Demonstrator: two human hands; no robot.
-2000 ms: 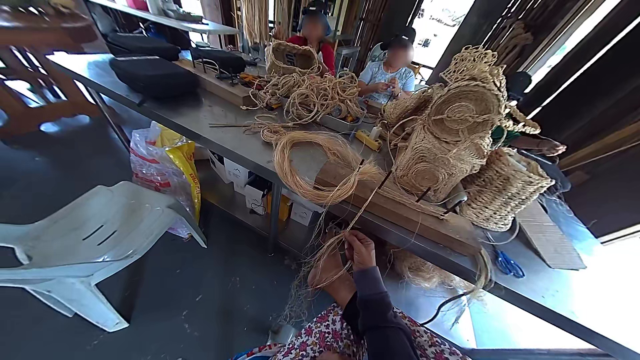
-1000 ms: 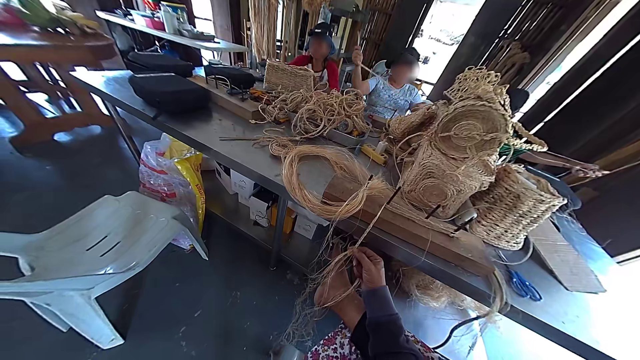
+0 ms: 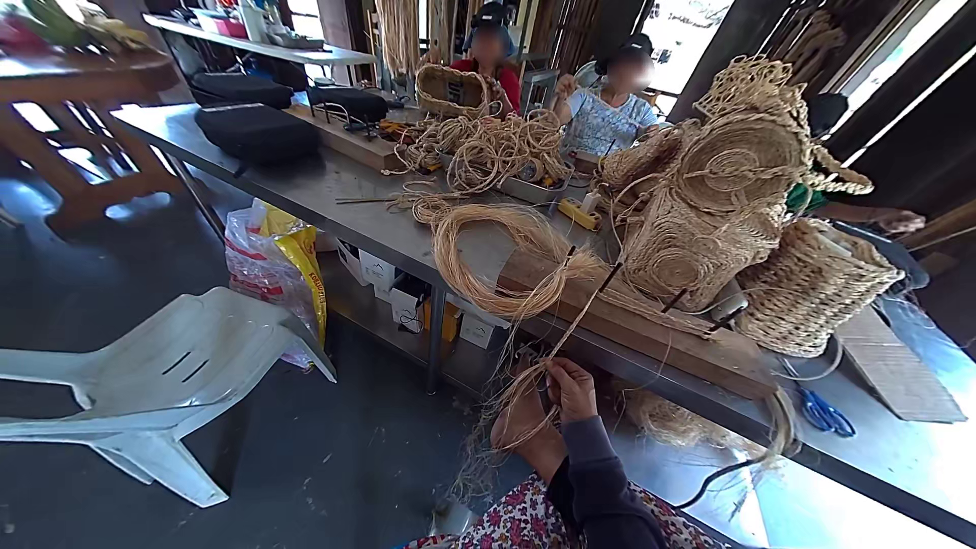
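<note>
A braided strand of natural fiber (image 3: 577, 320) runs taut from a dark peg (image 3: 609, 277) on a long wooden block (image 3: 648, 328) down to my hands. My right hand (image 3: 573, 389) pinches the strand at its lower end, thumb against fingers. Just left of it and lower, my left hand (image 3: 518, 419) is partly covered by loose fibers; its fingers are curled around some of them. Thin loose fibers (image 3: 480, 457) hang below both hands. A looped bundle of pale fiber (image 3: 457, 267) lies on the metal table with one end over the block.
Woven baskets (image 3: 709, 221) pile up beyond the block, with blue-handled scissors (image 3: 827, 414) at the right. Coiled rope (image 3: 496, 152) fills a tray farther back. Two people sit across the metal table (image 3: 366, 221); another person's arm shows at right. A plastic chair (image 3: 183, 366) stands at left.
The person in the patterned shirt has lowered a hand that was raised one second ago. My hands stay on the fibers at the strand's lower end.
</note>
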